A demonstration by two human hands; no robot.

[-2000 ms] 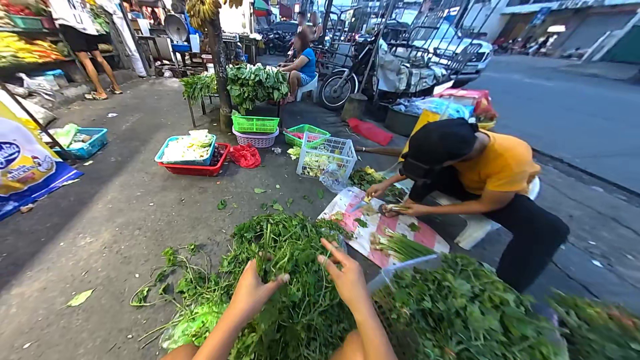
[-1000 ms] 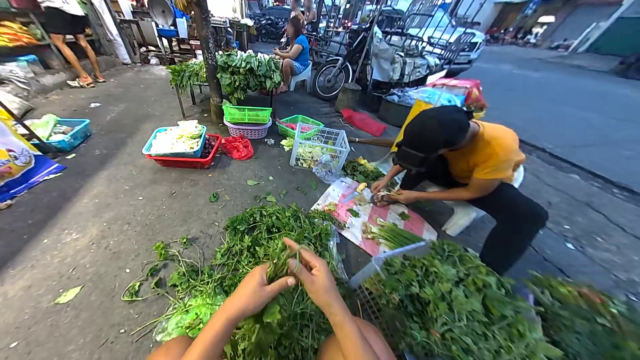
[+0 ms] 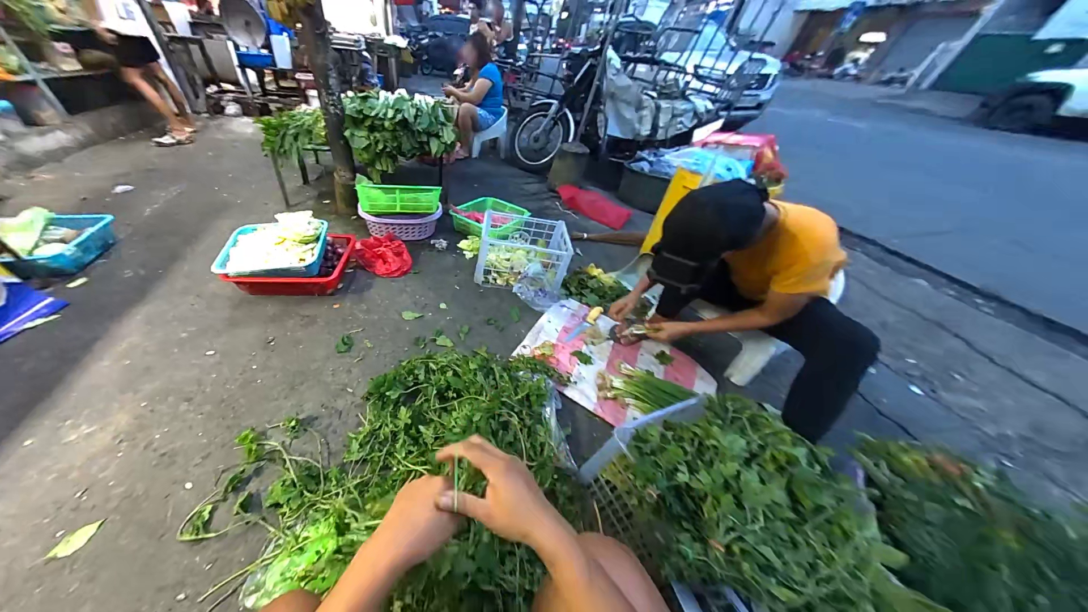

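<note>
Both my hands are close together above a large heap of leafy green stems (image 3: 450,399) on the ground. My right hand (image 3: 501,489) holds a thin green strand (image 3: 456,476) between thumb and fingers. My left hand (image 3: 425,518) touches it, its fingers curled and mostly hidden, so what it grips cannot be told. To the right, a pale plastic crate (image 3: 637,429) is heaped with leafy greens (image 3: 748,484). Spring onions (image 3: 650,389) and a knife (image 3: 585,323) lie on a pink and white sheet (image 3: 586,395) beyond.
A co-worker in a black cap and yellow shirt (image 3: 790,255) sits at the right, hands over the sheet. Ahead stand a white crate (image 3: 527,246), a green basket (image 3: 398,198) and a red tray (image 3: 297,285). A tree trunk (image 3: 331,110) rises behind. More greens (image 3: 960,501) lie far right.
My hands were apart over the heap two seconds ago and have come together. A thin green strand now shows at my right fingers.
</note>
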